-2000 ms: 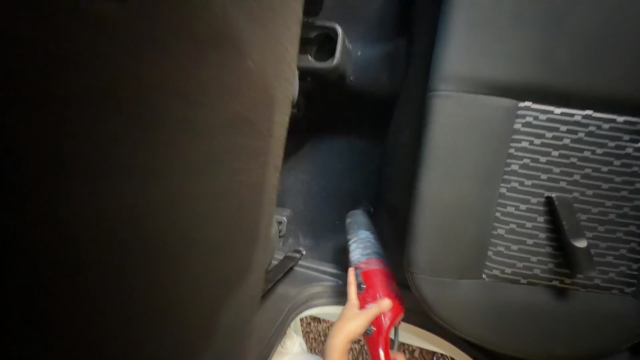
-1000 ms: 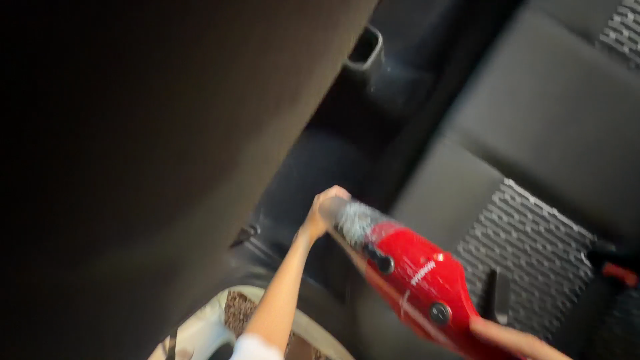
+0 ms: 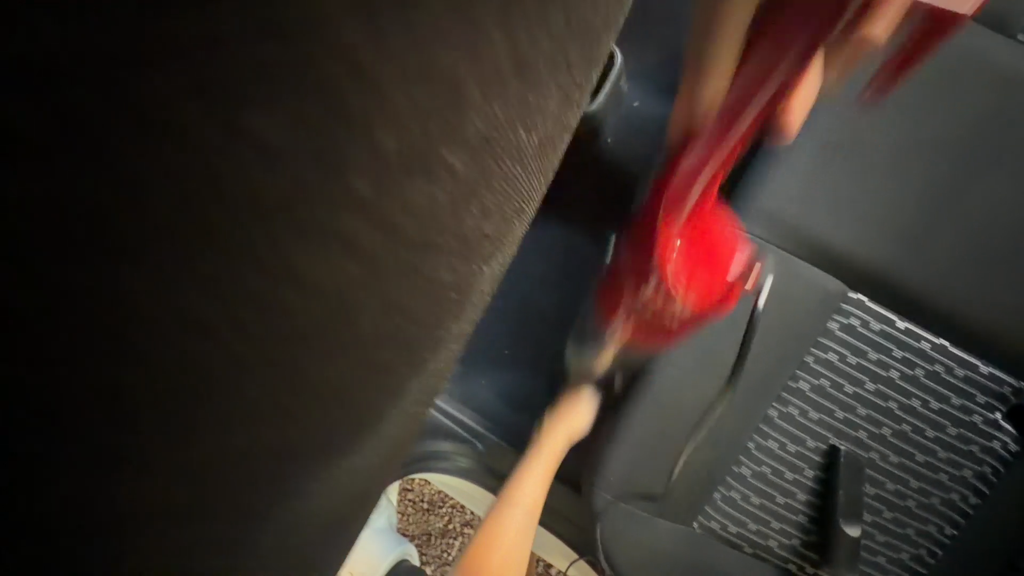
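Note:
A red handheld vacuum cleaner (image 3: pixel 696 264), strongly blurred, slants from the upper right down between the seats. At its clear front end, low in the view, my left hand (image 3: pixel 574 412) is closed around the tip. My right hand (image 3: pixel 792 104), blurred and partly cut off by the top edge, has its fingers around the vacuum's upper red part. A thin black cord (image 3: pixel 732 368) hangs beside the vacuum over the seat edge. On the patterned seat fabric lies a black nozzle-like piece (image 3: pixel 850 496).
A large dark seat back (image 3: pixel 280 264) fills the left side. The black car seat (image 3: pixel 768 440) is at the right. Between them is the dark footwell floor (image 3: pixel 512 320), with a cup holder (image 3: pixel 606 80) above. Gravel (image 3: pixel 436 512) shows through the door opening below.
The vacuum has swung so that its rear end now points to the upper right. My right hand has moved from the lower right to the top. My left hand remains at the front end.

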